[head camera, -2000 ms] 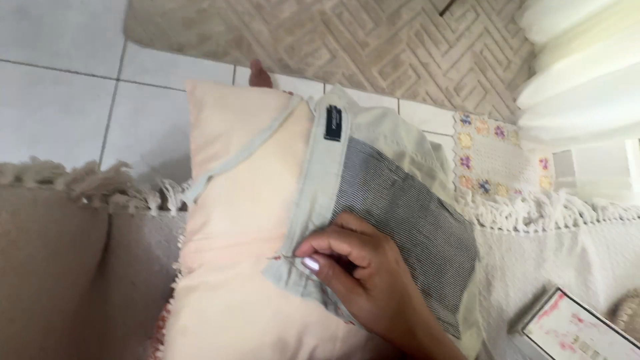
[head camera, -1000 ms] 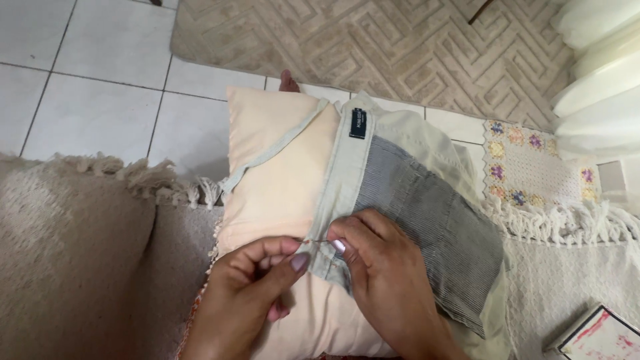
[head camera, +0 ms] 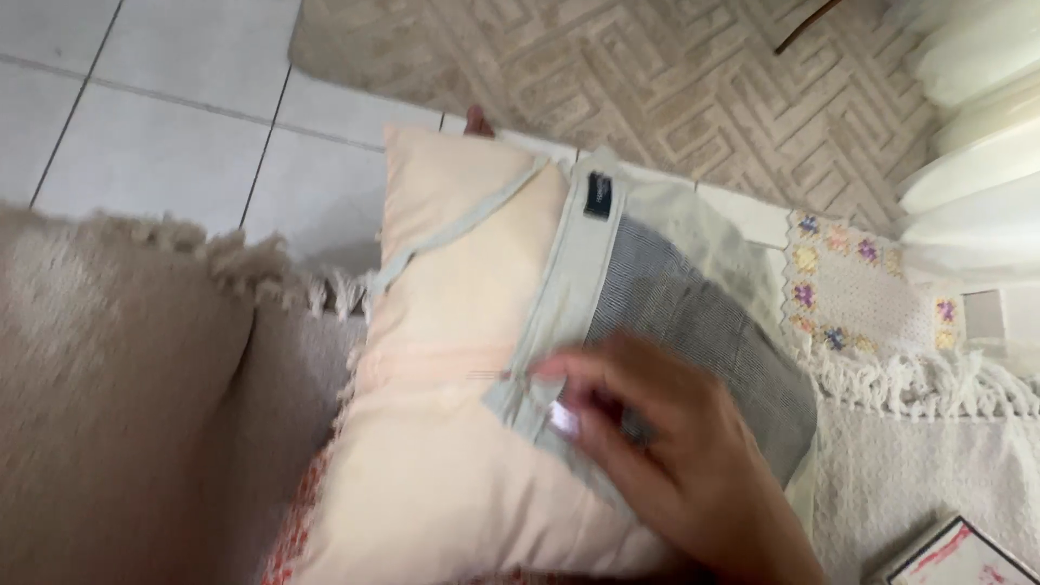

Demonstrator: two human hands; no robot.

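A peach pillow (head camera: 455, 317) lies at the centre, and across its right side is spread a garment waistband of pale grey-green cloth (head camera: 561, 276) with a dark label (head camera: 599, 195). Striped grey fabric (head camera: 691, 317) continues to the right of the band. My right hand (head camera: 642, 431) is over the lower end of the band, thumb and index finger near each other and blurred; whether they pinch anything is unclear. A thin needle-like piece (head camera: 487, 374) shows at the cloth's edge, left of the fingertips. A narrow cloth strip (head camera: 463, 221) lies over the pillow's top. My left hand is out of view.
A fringed beige cover (head camera: 106, 366) is at the left. White floor tiles (head camera: 179, 154) and a patterned rug (head camera: 634, 97) lie beyond the pillow. At the right are a flower-edged crocheted mat (head camera: 877, 292), a white curtain (head camera: 975, 130) and a box with red marks (head camera: 959, 552).
My left hand, at the cloth's edge opposite my right hand one second ago, has left the view. My right hand remains by the lower end of the band.
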